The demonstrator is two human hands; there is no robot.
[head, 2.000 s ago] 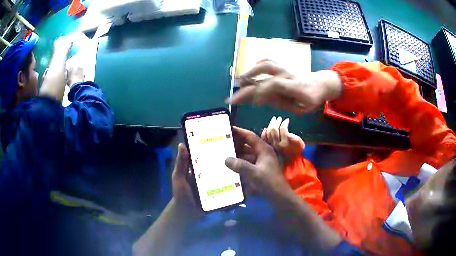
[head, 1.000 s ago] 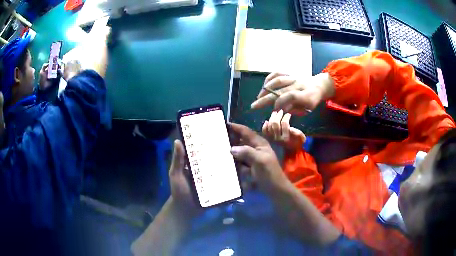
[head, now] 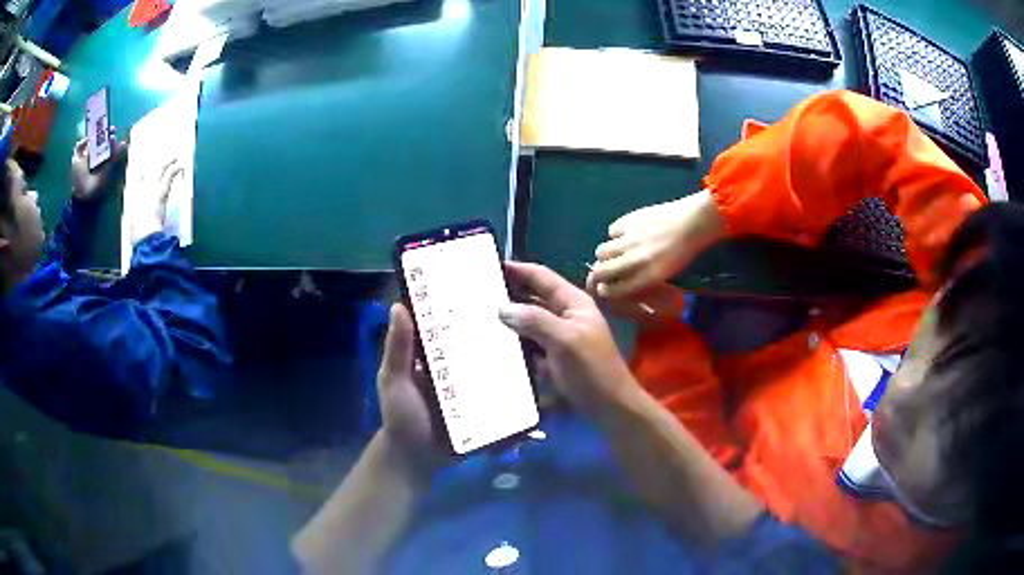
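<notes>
A black-edged smartphone (head: 469, 337) with a bright white screen showing a list is held upright in front of my body, just below the bench edge. My left hand (head: 407, 388) is wrapped around its left side and back, fingers mostly hidden behind it. My right hand (head: 573, 337) holds its right side, with the thumb over the screen's right edge. The text on the screen is too small to read.
The green bench (head: 359, 146) lies ahead. A tan sheet (head: 613, 103) and black trays (head: 750, 32) are at right, beside an orange-clad person (head: 786, 449). At left a blue-clad person (head: 101, 326) holds another phone (head: 99, 128) beside white paper (head: 161, 169).
The phone's screen went from a chat-like page to a list. The orange-clad person's raised hand came down to their other hand. The blue-clad person leaned away left, uncovering the paper.
</notes>
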